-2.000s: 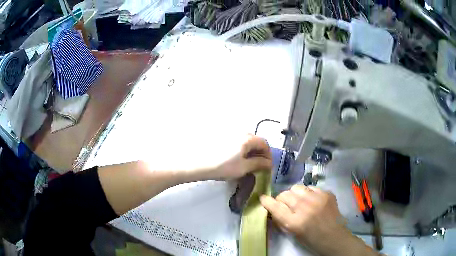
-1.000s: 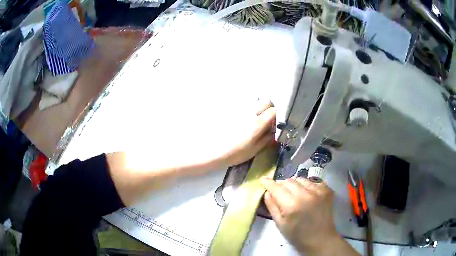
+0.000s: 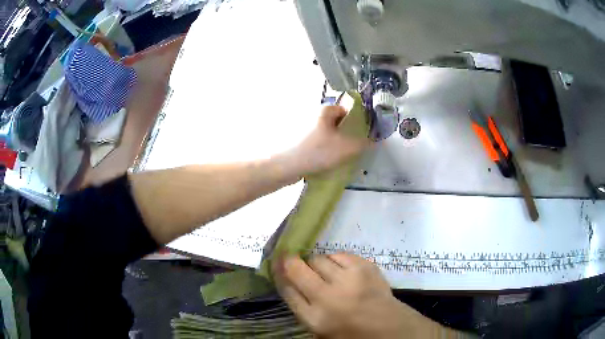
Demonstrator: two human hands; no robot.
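An olive strip [image 3: 318, 205] runs from beside the needle area of the sewing machine [image 3: 458, 30] down over the table's front edge. My left hand [image 3: 332, 142] holds its upper part just left of and below the needle. My right hand [image 3: 338, 291] pinches its lower end at the table edge. A grey-brown layer shows along the strip's left side. Below the edge lies a bundle of olive and grey strips [image 3: 239, 326] with fanned edges, partly behind my right hand. The presser foot is hard to make out.
Orange-handled snips [image 3: 494, 142] and a thin brown wooden tool [image 3: 525, 192] lie right of the needle, with a black phone-like rectangle [image 3: 537, 102] behind. Ruler marks run along the white table's front edge [image 3: 464, 261]. A striped cloth [image 3: 99, 83] lies on the brown side board [image 3: 151, 79].
The view has shifted down and right. My right hand has moved from near the needle to the strip's lower end at the table edge. My left hand now grips the strip below the needle.
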